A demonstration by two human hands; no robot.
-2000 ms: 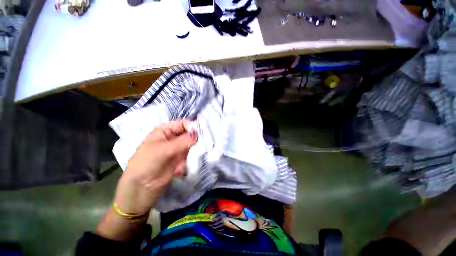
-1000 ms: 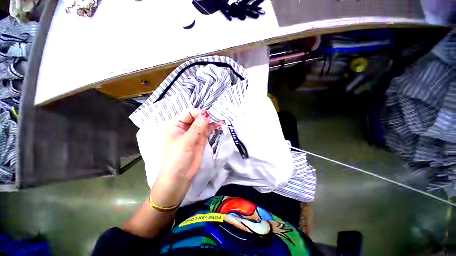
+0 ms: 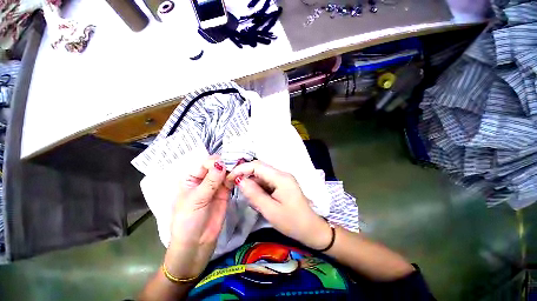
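Observation:
A grey-and-white striped garment [image 3: 187, 141] with a white lining [image 3: 278, 132] lies bunched over the lap and reaches up to the table edge. A black trim line curves along its upper part. My left hand [image 3: 200, 206] pinches a small part of the garment between thumb and fingers at the centre. My right hand [image 3: 277, 197] is close beside it, thumb and index fingertips together at the same spot. What the right fingertips hold is too small to tell; no needle or thread can be made out.
A white table [image 3: 141, 70] with a grey mat [image 3: 377, 17] stands ahead. On it are a smartphone [image 3: 211, 13], black strips [image 3: 259, 28], small shiny bits [image 3: 344, 10] and a brown cone [image 3: 128, 14]. A striped garment pile [image 3: 486, 111] is at the right. A wooden drawer [image 3: 141, 122] is below the table.
My right hand, earlier out of view, has come in from the right to meet my left fingertips. The pale thread stretched to the right a second ago no longer shows.

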